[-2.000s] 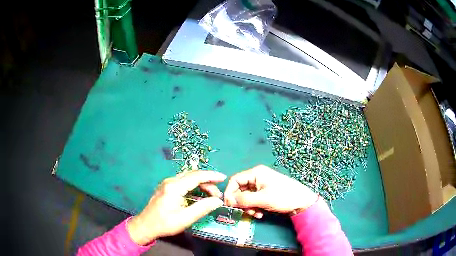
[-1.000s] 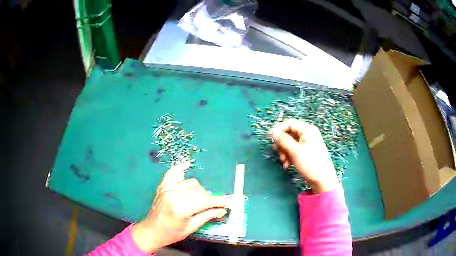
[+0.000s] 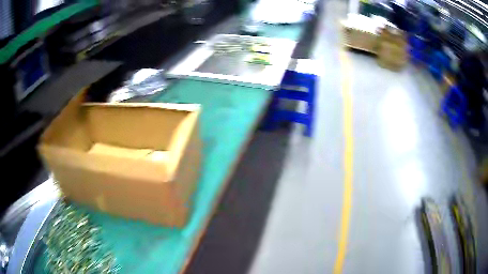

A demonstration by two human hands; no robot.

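Observation:
No hand is in view; the picture is blurred. Nearest in front, at the bottom left, lies a heap of small leaded components [image 3: 77,241] on the green bench top [image 3: 222,120], cut off by the lower edge. Just behind it stands an open brown cardboard carton [image 3: 120,187] with its flaps up; something pale shows on its inner floor. The circuit board and the small pile are out of the picture.
Behind the carton lie a crumpled clear bag [image 3: 143,83] and a white frame [image 3: 249,77] with small parts on it. A blue stool [image 3: 297,96] stands by the bench. Right is grey floor with a yellow line [image 3: 347,160], cartons [image 3: 392,49] and dark rails [image 3: 436,235].
The view has swung far to the right along the bench. Both hands, the board and the small pile have left the picture. The carton now shows at the left; aisle and stool have come into view.

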